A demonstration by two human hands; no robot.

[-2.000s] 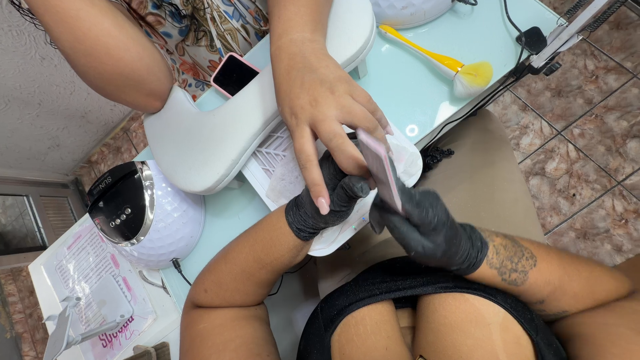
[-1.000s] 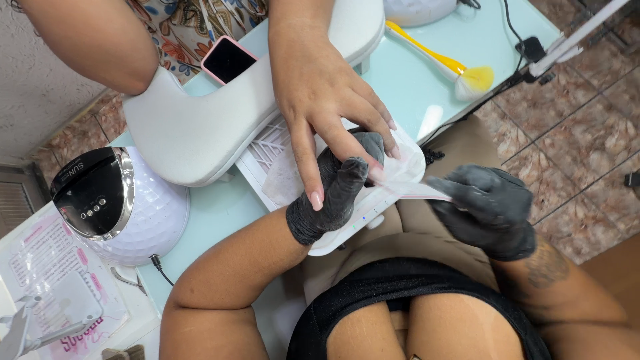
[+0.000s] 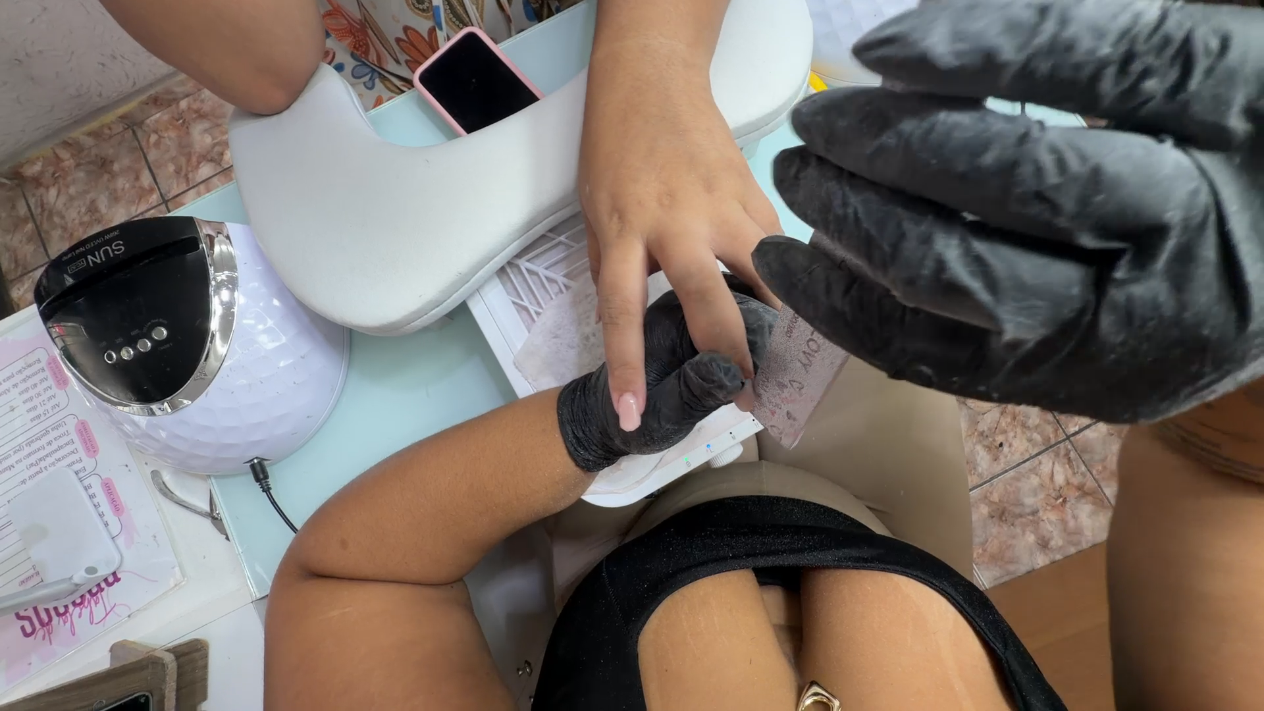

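Note:
My left hand (image 3: 681, 380), in a black glove, grips a finger of another person's hand (image 3: 667, 197) over a white nail dust collector (image 3: 494, 326). My right hand (image 3: 1037, 217), also black-gloved, is raised large and close to the camera at the upper right. A pinkish nail file (image 3: 805, 370) bearing writing extends below its fingertips, near the gripped finger; the rest of the file is hidden behind the glove. The other person's forearm lies across a white padded armrest (image 3: 415, 227), and one finger with a glossy pink nail rests over my left glove.
A white and black nail lamp (image 3: 197, 336) with a cable (image 3: 267, 494) stands at the left. A pink-cased phone (image 3: 477, 81) lies behind the armrest. Printed sheets (image 3: 79, 494) bearing writing are at the far left. Part of another white lamp (image 3: 854, 35) shows at the top.
My right hand has risen toward the camera and now covers the upper right, with the file below its fingers. My left hand stays at the other person's finger.

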